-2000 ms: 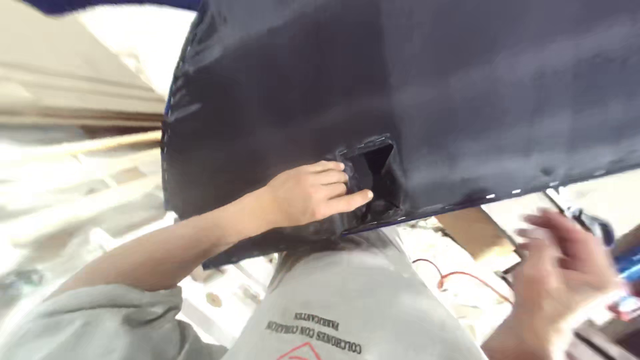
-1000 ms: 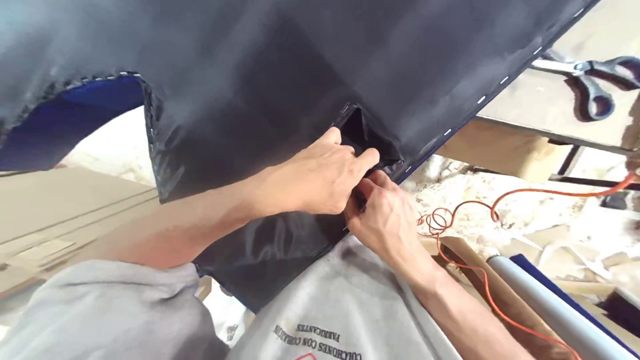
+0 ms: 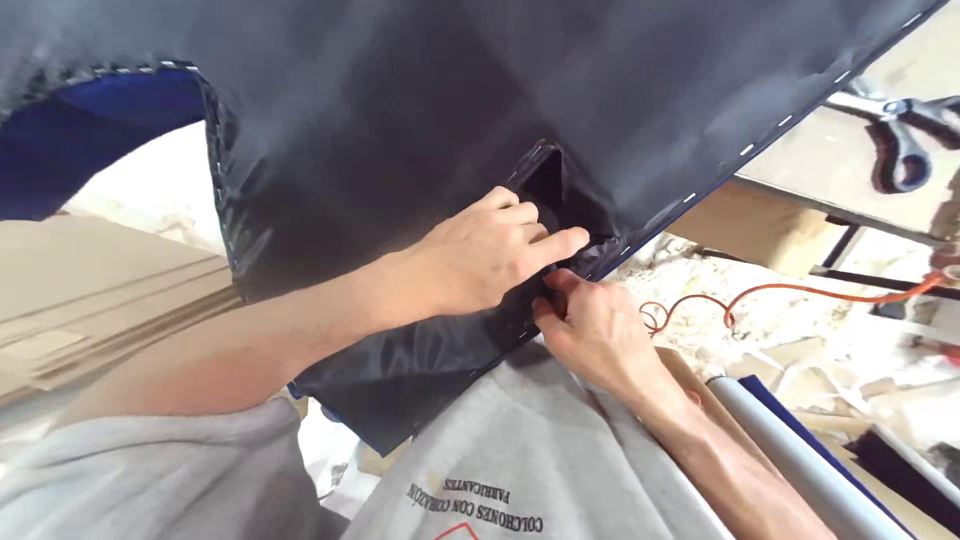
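Observation:
A large panel covered in black fabric (image 3: pixel 360 150), stapled along its edges, lies across the view, its near edge against my apron (image 3: pixel 517 442). Near that edge is a small cutout (image 3: pixel 574 191) lined with the black fabric. My left hand (image 3: pixel 499 251) rests over the cutout's left side, index finger reaching across it, other fingertips hidden inside or behind the hand. My right hand (image 3: pixel 592 322) pinches the fabric at the cutout's near side, by the stapled edge. Blue fabric (image 3: pixel 112 127) shows at the curved edge on the left.
Black-handled scissors (image 3: pixel 892 124) lie on a pale surface at the right. An orange coiled air hose (image 3: pixel 817 292) runs below them. Rolls of material, one with a grey tube (image 3: pixel 795 450), stand at the lower right. Stacked flat boards (image 3: pixel 112 300) lie at the left.
My right hand, off to the right and apart from the panel two seconds ago, has come to the cutout's edge beside my left hand. The panel sits at a different angle in view.

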